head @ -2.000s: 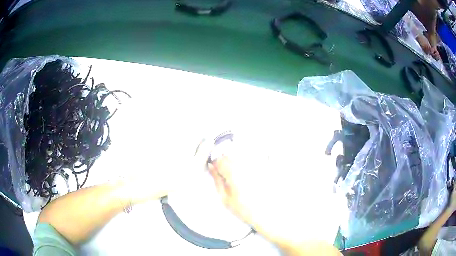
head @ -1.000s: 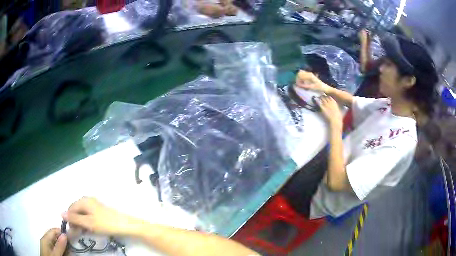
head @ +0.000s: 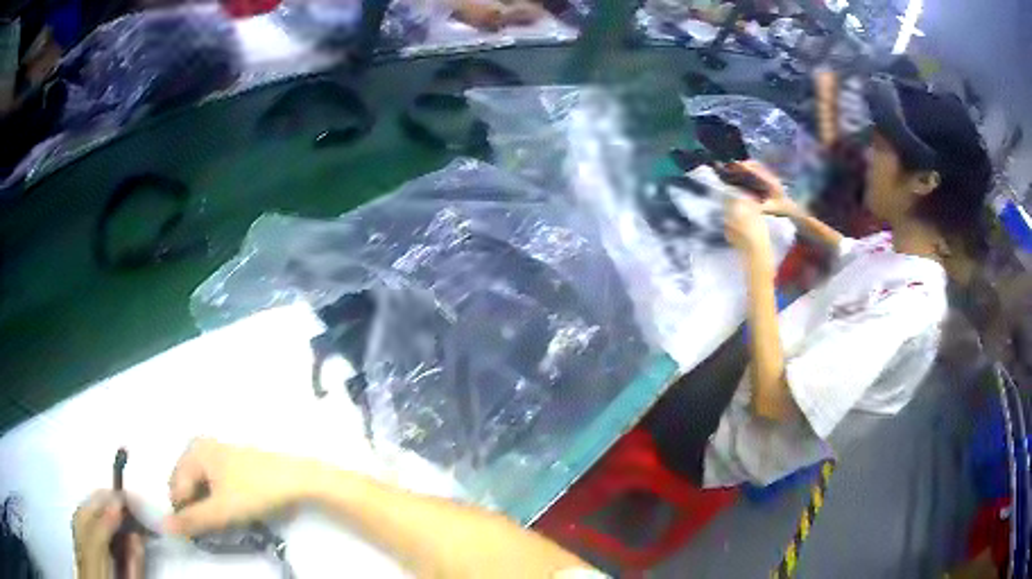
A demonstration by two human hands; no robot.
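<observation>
My left hand (head: pixel 104 534) is at the lower left, cut off by the bottom edge. It is shut on a slim black piece (head: pixel 121 466) that sticks up from the fingers, perhaps part of a yoke. My right hand (head: pixel 226 484) is just right of it with bent fingers. Something dark shows at its fingers, but I cannot tell if it is gripped. A dark curved part (head: pixel 240 543), blurred, lies below my right hand over the white sheet (head: pixel 85 413). The rest of the work is out of view.
A crumpled clear bag (head: pixel 487 305) of black parts lies right of my hands. Black headband rings (head: pixel 142 221) lie on the green belt (head: pixel 57 305) behind. A person (head: pixel 871 305) works at the right, near a red stool (head: pixel 634 509).
The view has swung right since the earliest frame. Since the middle frame, my left hand has moved slightly left and the black piece shows above it. The belt rings have shifted slightly left.
</observation>
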